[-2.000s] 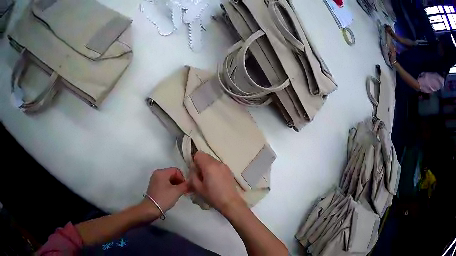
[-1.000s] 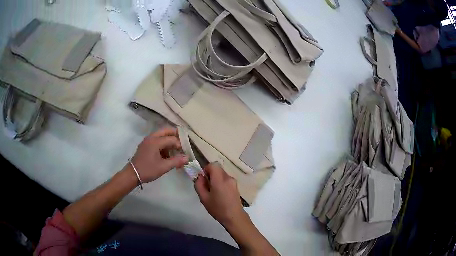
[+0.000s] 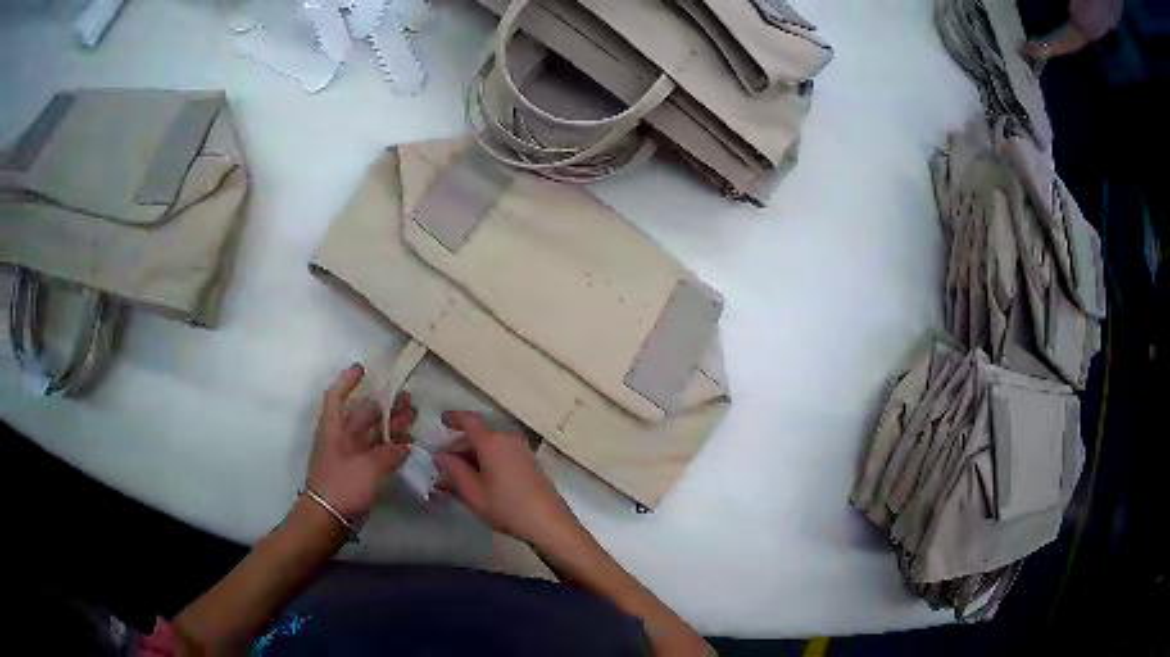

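Observation:
A beige tote bag (image 3: 552, 308) lies folded flat in front of me, its large panel on top with a grey-taupe patch (image 3: 676, 344) at each end. Its handle (image 3: 403, 372) loops out at the near edge. My left hand (image 3: 353, 443) holds this handle between thumb and fingers. My right hand (image 3: 494, 475) pinches a small white paper piece (image 3: 420, 471) at the handle, close to my left fingertips. How far the paper wraps the handle is hard to tell.
Another folded bag (image 3: 128, 218) lies at the left. A stack of bags (image 3: 693, 77) with handles hanging out is beyond mine. White scalloped paper pieces (image 3: 394, 51) lie at the far left. Bag piles (image 3: 962, 475) line the right edge. A person's hand (image 3: 1037, 49) shows at top right.
The bag has been turned and lies more spread out, its near edge now visible. My hands have moved left and towards me with the handle and white paper. The view has shifted.

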